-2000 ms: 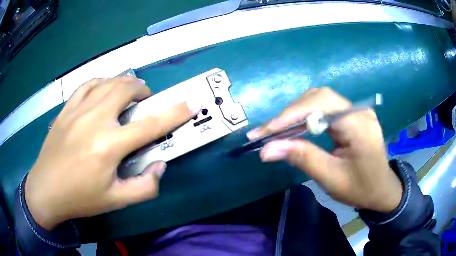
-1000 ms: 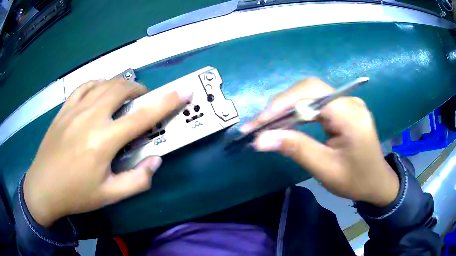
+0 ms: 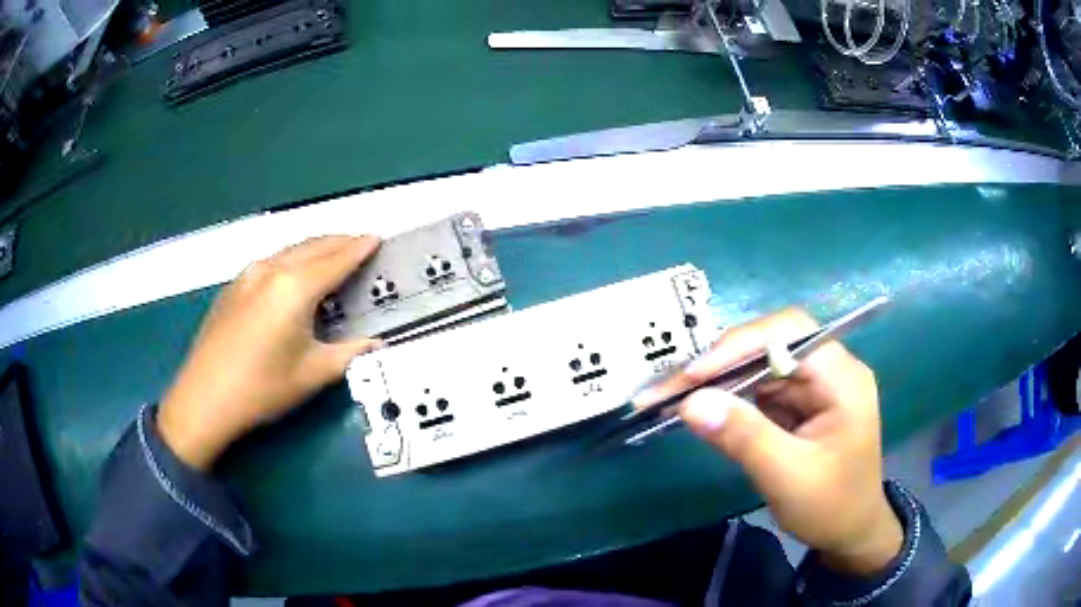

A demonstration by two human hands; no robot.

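Observation:
The front fixture stack [image 3: 545, 385] lies on the green worktop, its pale top plate showing several groups of round holes with a short dark slot. The rear fixture [image 3: 409, 279] is darker grey and lies behind it to the left. My left hand [image 3: 267, 338] grips the rear fixture's left end between thumb and fingers. My right hand [image 3: 794, 427] holds the tweezers [image 3: 771, 362], tips pointing left beside the front plate's near right edge. The fingers partly cover that plate's right end. I cannot make out any small component at the tips.
Dark fixtures [image 3: 255, 48] lie on the green surface at the far left. A white edge strip [image 3: 391, 219] crosses behind the work. A guide rail [image 3: 616, 136] and clear looped hoses [image 3: 865, 30] are at the far side. A blue crate [image 3: 1008, 427] is below right.
The view has shifted towards the far side. My left hand has left the front plate and now grips the rear fixture. The front plate shows its full length. My right hand still holds the tweezers.

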